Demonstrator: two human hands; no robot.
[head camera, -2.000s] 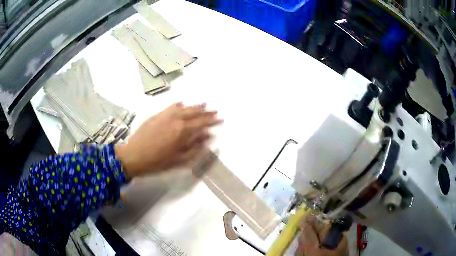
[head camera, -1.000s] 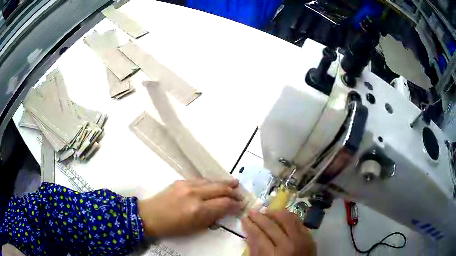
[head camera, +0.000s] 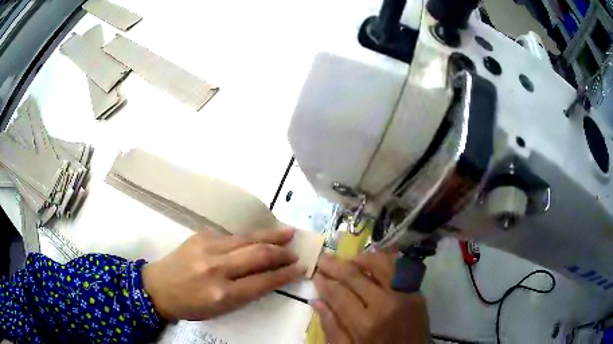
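Observation:
Beige-grey panels (head camera: 195, 191) lie together as a long strip on the white table, their right end just left of the needle area. My left hand (head camera: 225, 272) presses on the strip's near edge, fingertips close to its right end. My right hand (head camera: 366, 295) is at that end, fingertips touching it, partly over the yellow strip (head camera: 351, 245). The white sewing machine head (head camera: 356, 121) stands above, with the presser foot (head camera: 353, 218) beside the panel end. Whether the foot is on the fabric cannot be told.
A fanned pile of panels (head camera: 40, 161) lies at the left, with more loose panels (head camera: 161, 70) at the upper left. A dark knob (head camera: 409, 272) is right of my right hand. A red device (head camera: 470, 252) on a black cord lies at the right.
The two separate panels now lie together, one over the other, nearly aligned. Both hands stay by the needle area. The view has moved closer to the machine; one panel now rests among those at the upper left.

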